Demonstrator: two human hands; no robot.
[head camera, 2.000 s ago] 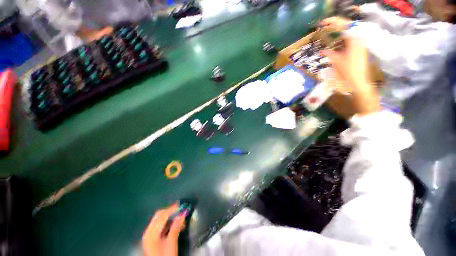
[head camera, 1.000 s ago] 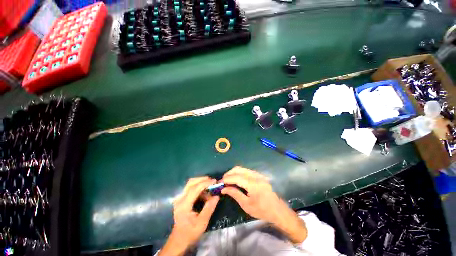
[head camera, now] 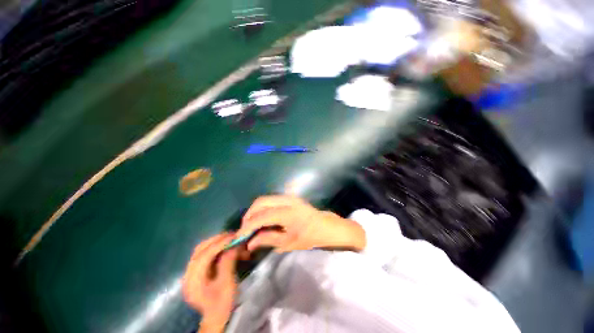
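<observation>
The picture is blurred. My left hand [head camera: 212,276] and my right hand [head camera: 293,224] are close together over the bench's near edge. Between their fingers is a small teal part [head camera: 240,241], seen as a thin teal strip. Both hands hold it. Fingers hide most of it, and I cannot tell whether a clip is on it.
A yellow-orange ring [head camera: 195,181] and a blue pen [head camera: 280,149] lie beyond my hands on the green bench [head camera: 150,208]. Several bulldog clips [head camera: 264,99] and white wipes [head camera: 325,51] are further off. The black clip bin [head camera: 449,188] is below the edge at right.
The view has turned right, bringing the clip bin nearer the middle; the red trays are out of view. My hands stay together on the small part, now with a teal strip showing.
</observation>
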